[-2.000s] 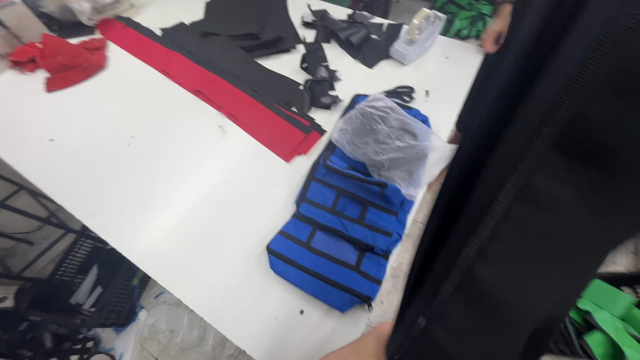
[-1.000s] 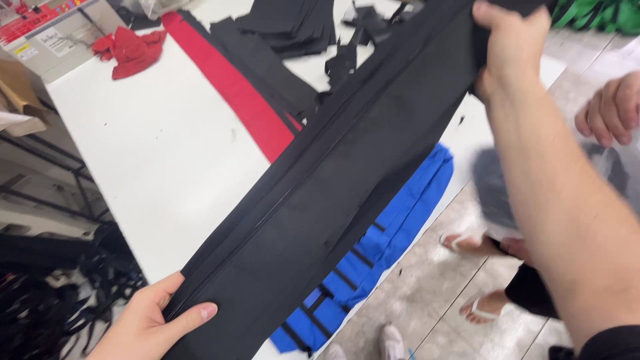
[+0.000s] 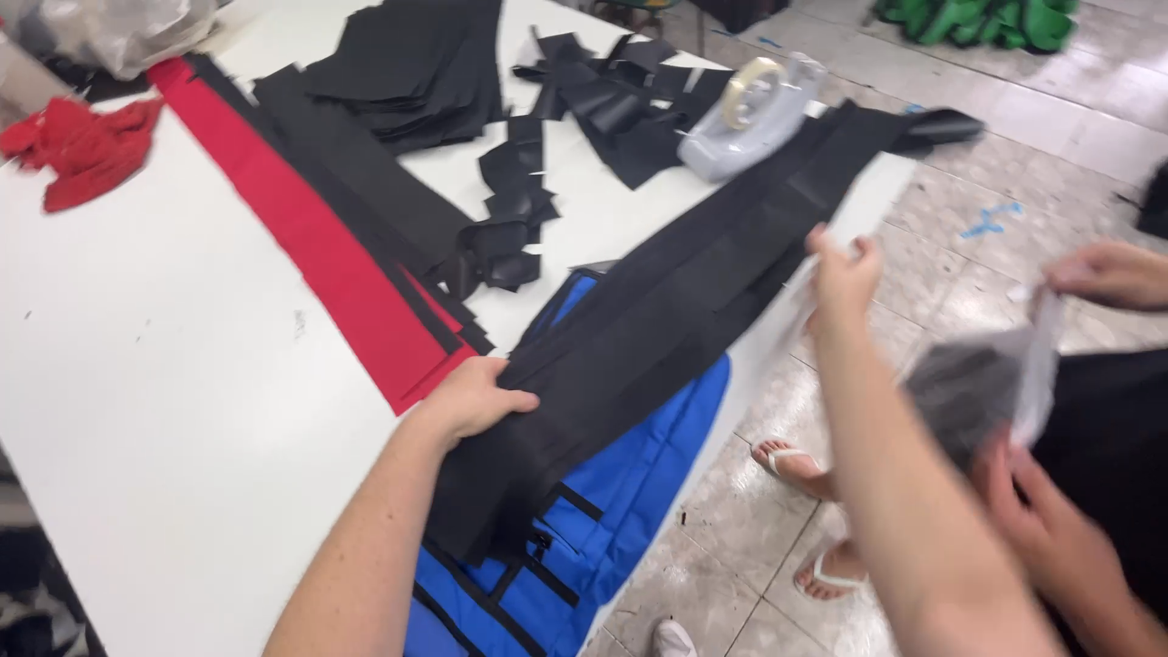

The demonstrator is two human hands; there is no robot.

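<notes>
Long black fabric strips point(image 3: 630, 338) lie diagonally over a blue fabric piece with black straps point(image 3: 652, 447) on the white table. My left hand point(image 3: 474, 397) rests at the near left edge of the black strips, thumb on top and fingers at the edge. Beside the table's right edge, my right hand point(image 3: 844, 274) is raised near the strips' right side; whether it touches them is unclear. Red fabric strips point(image 3: 310, 246) lie left of my left hand, next to more black strips point(image 3: 365, 173).
A tape dispenser point(image 3: 753, 119), black scraps point(image 3: 620, 100), stacked black pieces point(image 3: 411, 73) and a crumpled red cloth point(image 3: 87, 151) are on the table point(image 3: 164, 383). At right, another person's hands hold a clear plastic bag point(image 3: 981, 383) above the tiled floor point(image 3: 730, 538).
The black fabric, held up between both my hands a second ago, now lies across the table over the blue piece. My right hand has come off its far end.
</notes>
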